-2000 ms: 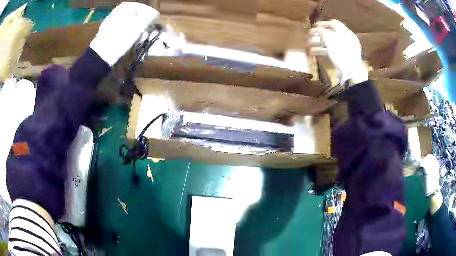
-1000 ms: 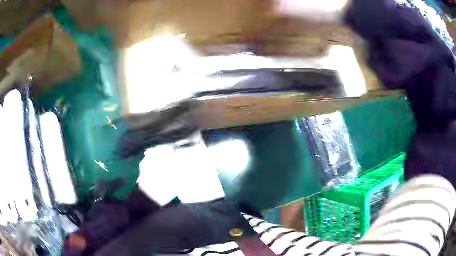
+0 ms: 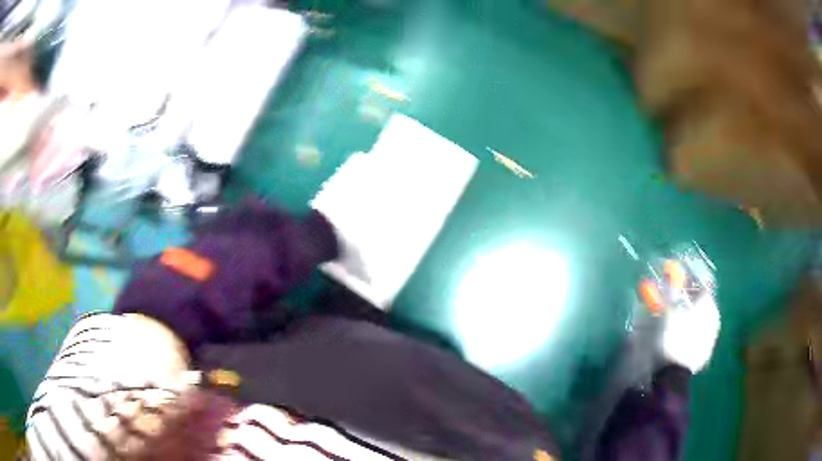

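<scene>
A flat white sheet or box (image 3: 419, 203) is in front of my left cuff, tilted over the green table. My left hand (image 3: 347, 194) is a blurred white glove at its left edge, holding it; glove and sheet merge in the glare. My right hand (image 3: 692, 331), in a white glove at the lower right, is closed on a clear accessory pack with orange ends (image 3: 665, 286). Its fingers are blurred and partly hidden by the plastic.
Long white units (image 3: 239, 81) lie at the upper left of the green table (image 3: 505, 99), with dark cords near them. Blurred brown cartons (image 3: 744, 108) stand at the right. A yellow thing (image 3: 31, 266) is at the far left. Small scraps lie on the table.
The view has swung left, so the cartons now show only at the right. My right hand has come down from the cartons and holds the orange-ended pack. My left hand still holds the white sheet.
</scene>
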